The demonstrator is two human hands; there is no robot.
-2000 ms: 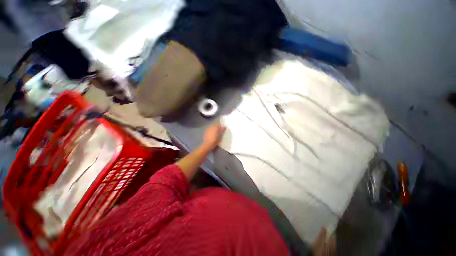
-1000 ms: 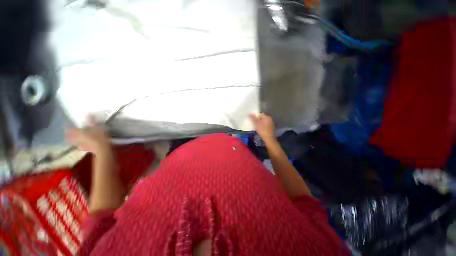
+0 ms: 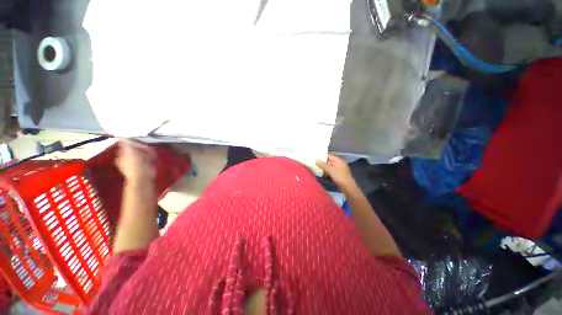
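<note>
A white garment panel (image 3: pixel 215 80) lies over the grey ironing table (image 3: pixel 382 92), with a few dark seam lines and its near edge at the table's front edge. My right hand (image 3: pixel 334 170) holds the panel's near right corner between thumb and fingers, just over the table edge. My left hand (image 3: pixel 137 161) is blurred at the near left edge of the panel; whether it grips the fabric cannot be told. A white tape roll (image 3: pixel 54 53) lies on the table left of the panel.
The steam iron (image 3: pixel 383 13) is partly cut off at the top right, with a blue hose (image 3: pixel 468 56) running right. A red slotted basket (image 3: pixel 68 215) stands below left. A red padded piece (image 3: pixel 524 154) and dark plastic-covered items (image 3: pixel 456 280) are at the right.
The view has turned from the table's left end to face it squarely. Both hands are now at the panel's near edge; the right hand has drawn its corner slightly over the table edge.
</note>
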